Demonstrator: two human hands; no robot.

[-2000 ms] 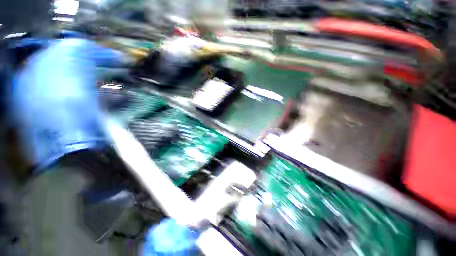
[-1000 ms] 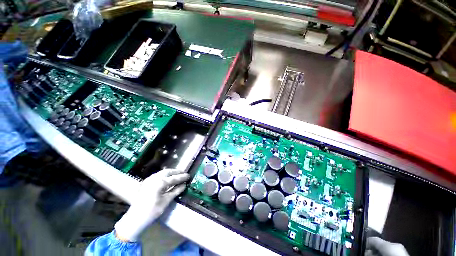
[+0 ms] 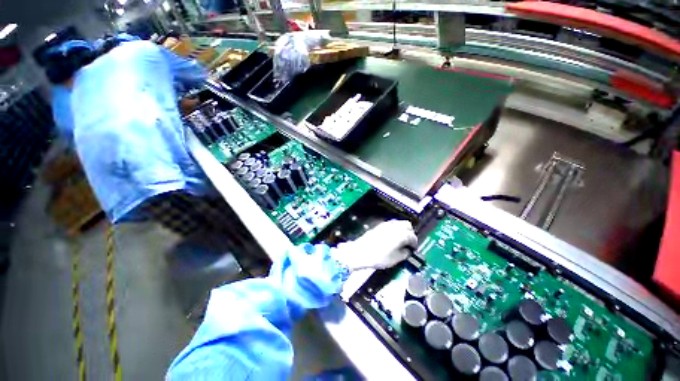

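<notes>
A green circuit board [image 3: 477,275] with a cluster of dark capacitors with grey round tops [image 3: 492,347] lies in a black carrier [image 3: 384,316] on the conveyor, cut off by the lower edge. My left hand [image 3: 382,244], in a white glove, is at the carrier's left end, over the board's upper left corner. Its fingertips are bent down there; whether they grip anything is not clear. My right hand is out of the picture.
More boards [image 3: 328,182] lie on the conveyor [image 3: 250,208] to the left. A black bin [image 3: 354,108] of white pieces [image 3: 347,117] stands on the green mat [image 3: 447,89]. A person in a blue smock [image 3: 127,126] leans over the line at left. A red sheet [image 3: 671,231] is at right.
The view has swung left, so the near board appears further right and the person is in view. My left hand has moved from the carrier's lower left side to its upper left. My right hand has left the picture.
</notes>
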